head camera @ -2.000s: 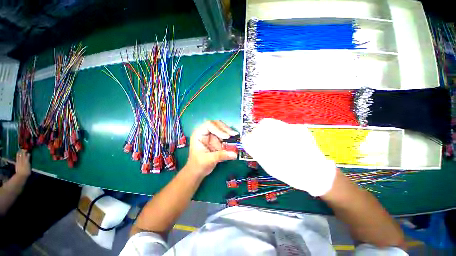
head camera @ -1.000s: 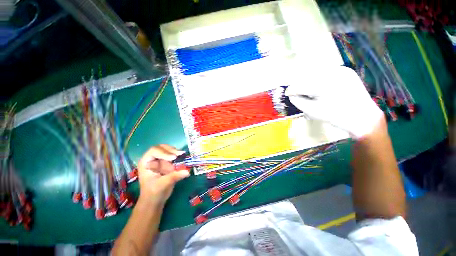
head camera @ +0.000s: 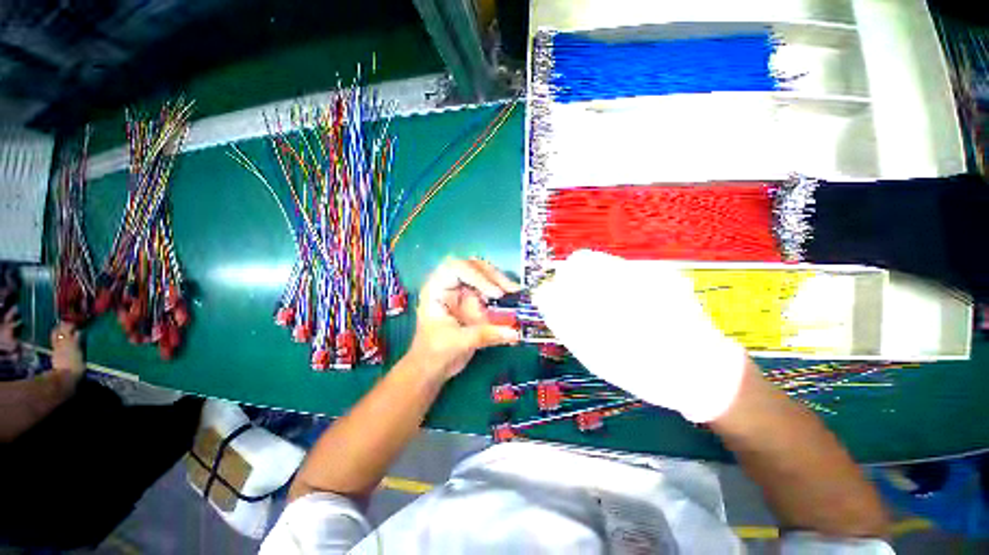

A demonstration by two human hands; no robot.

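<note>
My bare left hand point(head camera: 453, 317) holds a small red connector housing point(head camera: 501, 318) between thumb and fingers at the tray's lower left corner. My right hand point(head camera: 640, 331), in a white glove, is at the housing's right side; its fingertips meet the left hand's there, and what they pinch is hidden. The cream wire tray point(head camera: 929, 328) holds blue wires point(head camera: 662, 65), red wires point(head camera: 662, 222), black wires point(head camera: 895, 226) and yellow wires point(head camera: 748, 307). The right hand covers part of the yellow wires.
Part-filled harnesses point(head camera: 550, 395) lie between tray and worker. Harness piles point(head camera: 345, 228) lie left on the green bench point(head camera: 233, 358), with more point(head camera: 152, 233) farther left. Another person's hand point(head camera: 66, 349) is at the left edge. A metal post point(head camera: 461, 49) stands behind. A strapped box point(head camera: 233, 466) is below.
One second ago my right hand was over the black wires at the tray's right; now it is back at the left hand. The camera view has also shifted.
</note>
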